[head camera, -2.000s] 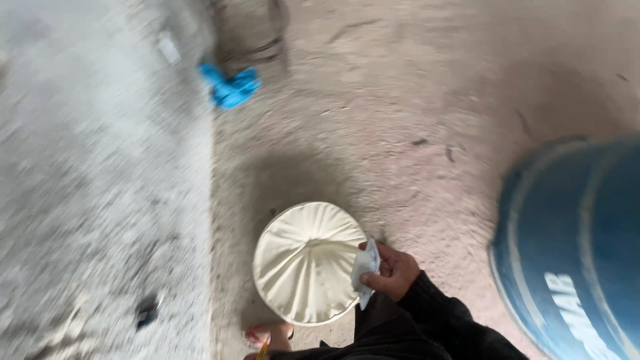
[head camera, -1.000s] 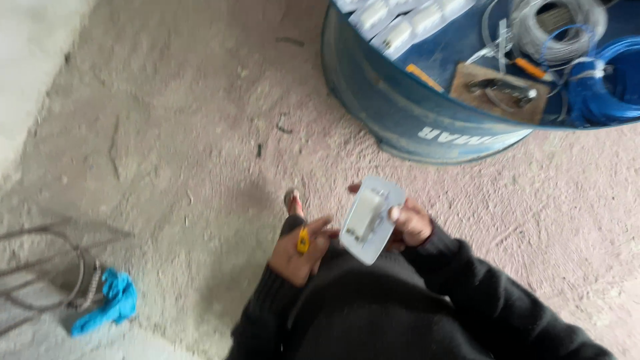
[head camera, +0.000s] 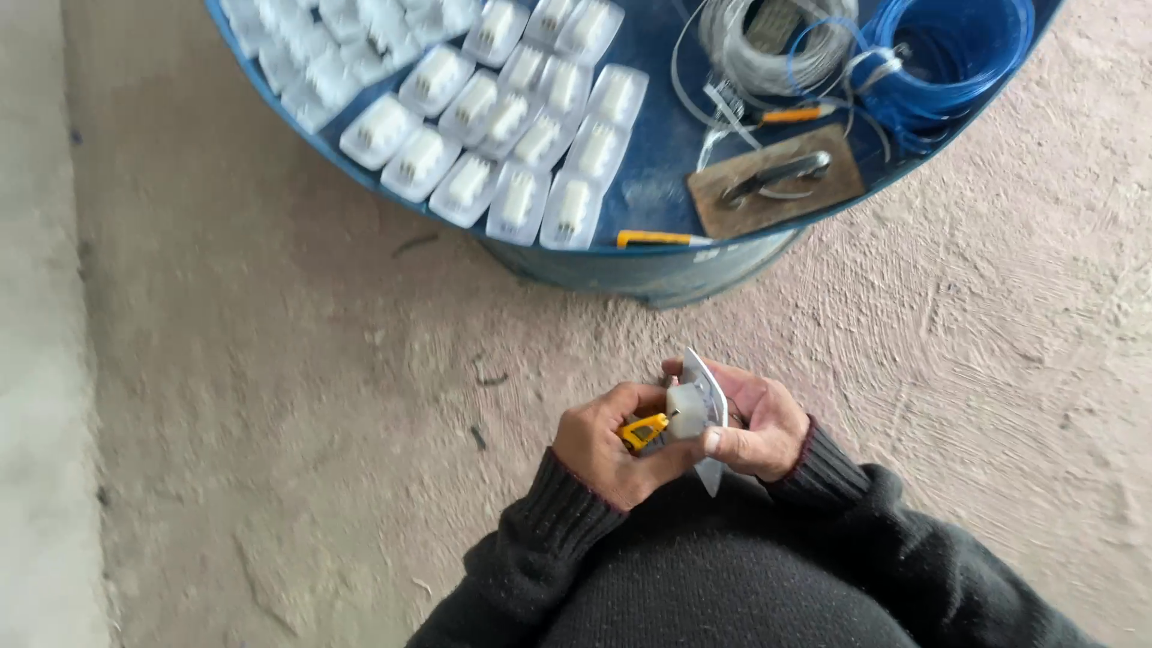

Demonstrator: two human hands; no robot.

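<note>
Near my body, both hands are close together around a white plastic plate with a block-shaped module on its back (head camera: pixel 691 409). My right hand (head camera: pixel 760 418) grips the plate from the right, thumb on its lower part. In my left hand (head camera: pixel 607 441) is a small yellow tool (head camera: pixel 643 433), its tip close to the module; whether it is a cutter or a screwdriver, I cannot tell. The left fingers also reach the module's lower side. The plate is seen nearly edge-on, tilted.
Ahead stands a round blue tank (head camera: pixel 648 270). On its top lie several similar white plates (head camera: pixel 517 200), a coil of clear tubing (head camera: pixel 711 45), a coil of blue tubing (head camera: pixel 1008 54), a wooden float with a metal handle (head camera: pixel 855 171), and a yellow-handled cutter (head camera: pixel 661 238).
The view has swung to show the tank top ahead. My left hand has come up to the plate with the yellow tool, and the plate has turned from face-up to nearly edge-on.
</note>
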